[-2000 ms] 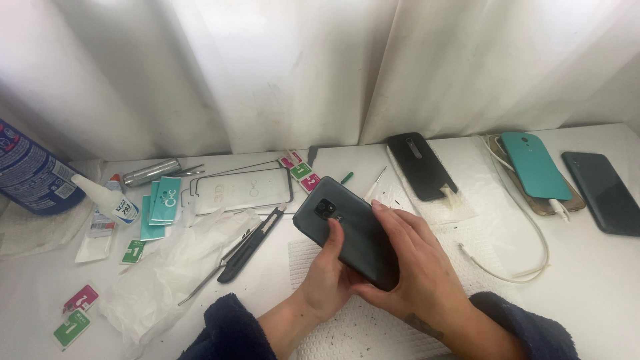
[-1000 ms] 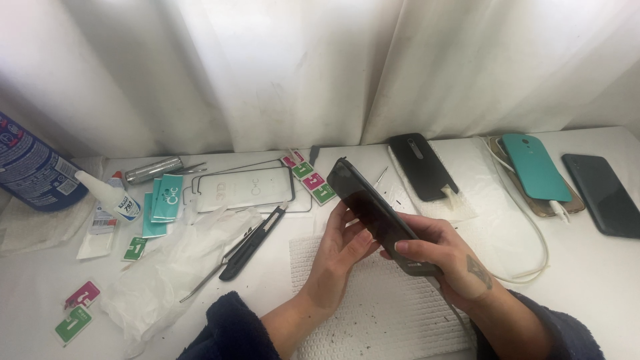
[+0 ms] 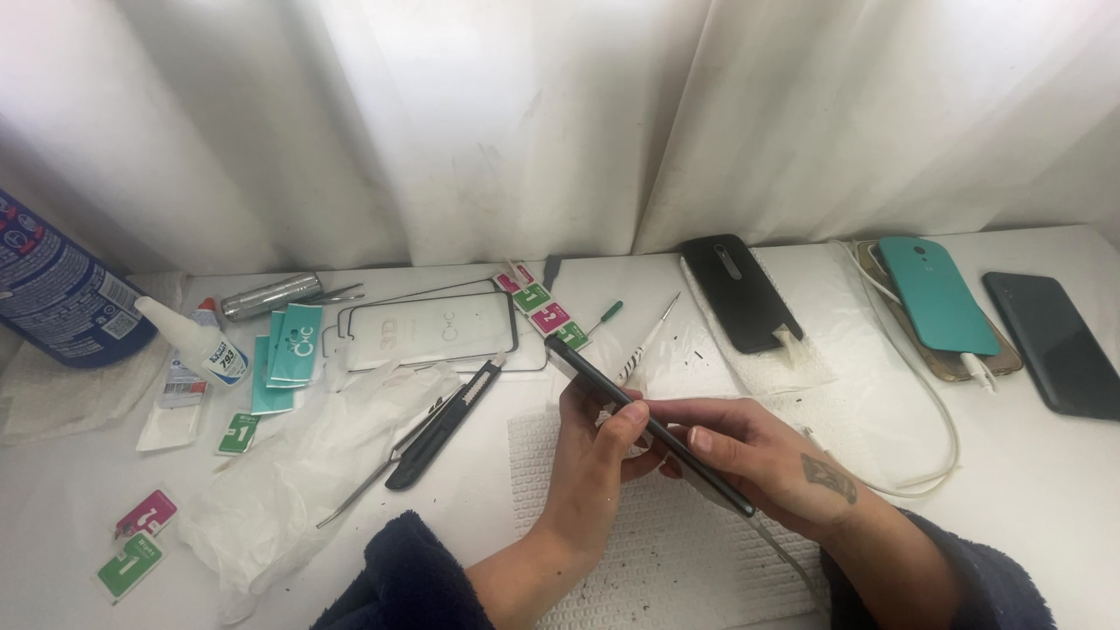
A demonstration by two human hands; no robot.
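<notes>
A dark smartphone point(image 3: 652, 424), turned edge-on and slanting, is held between both my hands above a white textured paper towel point(image 3: 630, 560). My left hand point(image 3: 588, 464) grips its upper part, with the thumb on the near edge. My right hand point(image 3: 752, 455) holds the lower part, its fingertips partly hidden behind the phone. A thin cable point(image 3: 787, 560) runs from near the phone's lower end. Left of my left hand lie a black snap-off utility knife point(image 3: 444, 424) and metal tweezers point(image 3: 385, 472).
Screen protectors point(image 3: 429, 328), wipe packets point(image 3: 547, 317), a glue bottle point(image 3: 206, 346), a blue can point(image 3: 66, 280), and crumpled clear plastic point(image 3: 289, 490) lie left. To the right are a black phone point(image 3: 735, 293), a teal phone point(image 3: 936, 293) with a white cable, and a dark phone point(image 3: 1054, 341).
The phone has turned from back facing up, through a slanted view of its dark front, to edge-on. My fingers have shifted around it.
</notes>
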